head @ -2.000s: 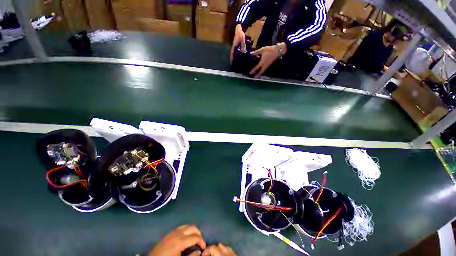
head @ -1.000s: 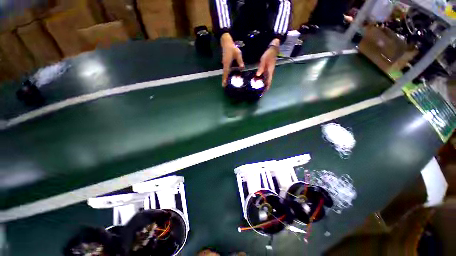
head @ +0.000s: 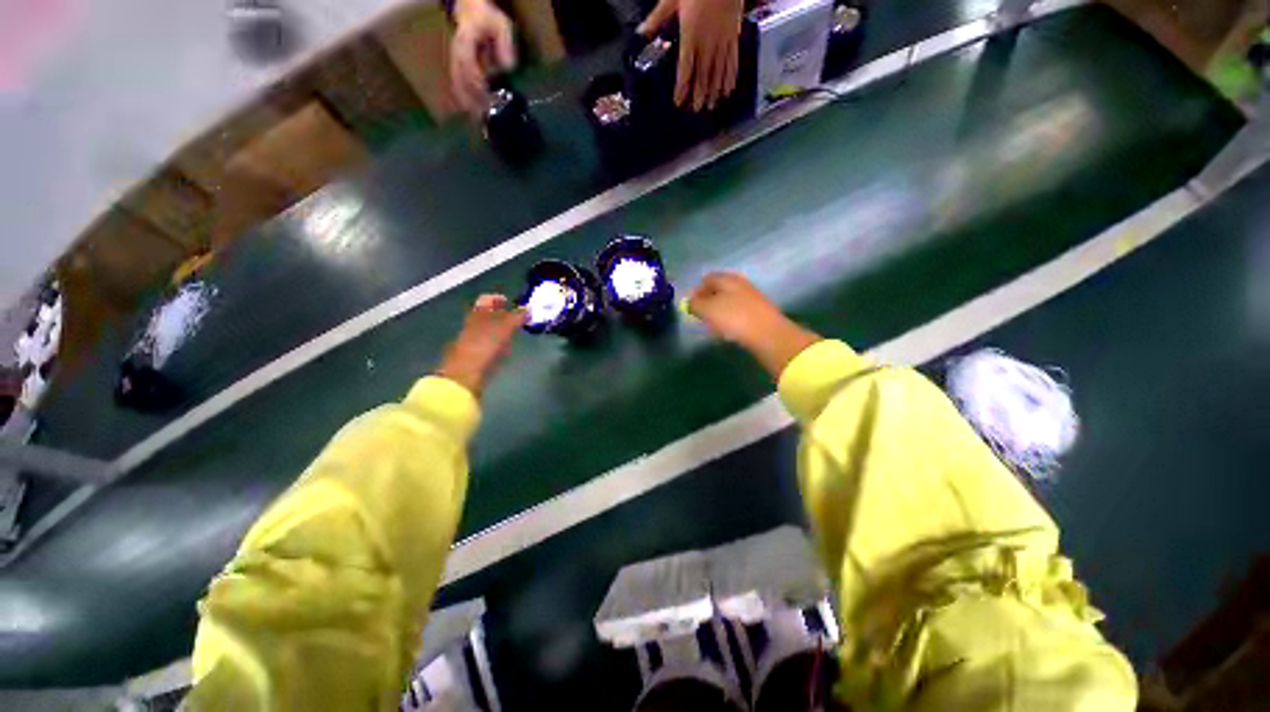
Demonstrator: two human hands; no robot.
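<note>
Two black round pieces with bright white centres stand side by side on the green conveyor, the left one [head: 550, 303] and the right one [head: 634, 281]. My left hand [head: 488, 334] is at the left piece, its fingertips at or very near its rim; contact is hard to tell. My right hand [head: 724, 303] is just right of the right piece, with a small gap, fingers bent and a yellow band on a fingertip. Both arms reach forward in yellow sleeves.
White brackets [head: 710, 591] with black round bodies stand on the near bench, partly cut off. A pile of thin white loops [head: 1010, 406] lies to the right. Across the conveyor are a person's hands [head: 708, 53], black units [head: 511, 123] and a white box [head: 791, 53].
Both my arms have come into view, reaching over the conveyor. The other person's hands have let go of the two black pieces and moved back. The view has shifted and tilted.
</note>
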